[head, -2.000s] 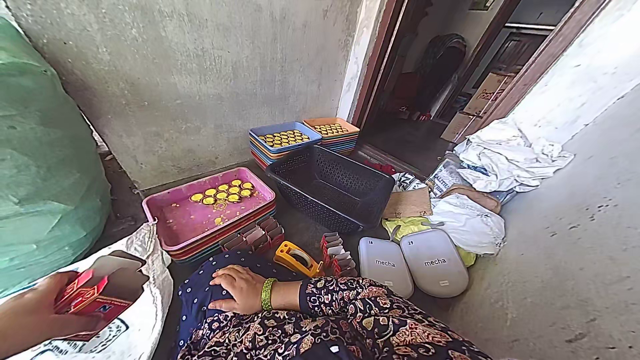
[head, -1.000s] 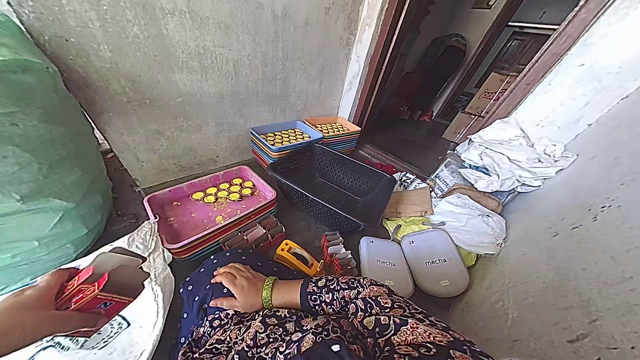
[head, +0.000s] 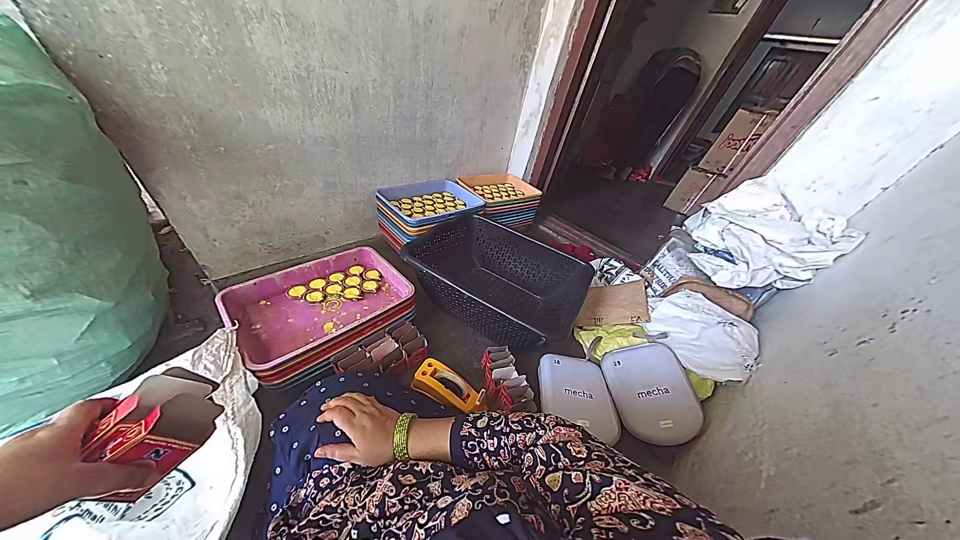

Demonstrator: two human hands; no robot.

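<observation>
At the lower left, my left hand (head: 71, 461) grips several red cardboard boxes (head: 161, 431) with open flaps, over a white woven sack (head: 232, 420). My right hand (head: 360, 431), with green bangles at the wrist, rests flat on the dotted blue cloth (head: 292, 450) over my leg and holds nothing. Just beyond it lies a yellow tape dispenser (head: 448, 385), between two groups of open red boxes (head: 386, 351), (head: 508, 381). A pink tray (head: 315, 330), atop a stack of trays, carries several yellow round pieces (head: 334, 285) and crumbs.
Ahead stand a black perforated basket (head: 495, 281) and tray stacks topped by a blue tray (head: 430, 202) and an orange tray (head: 499, 191), both with round pieces. Two grey cases (head: 652, 394) lie right, beside white sacks (head: 772, 232). A green bag (head: 71, 217) bulges at left; a doorway opens beyond.
</observation>
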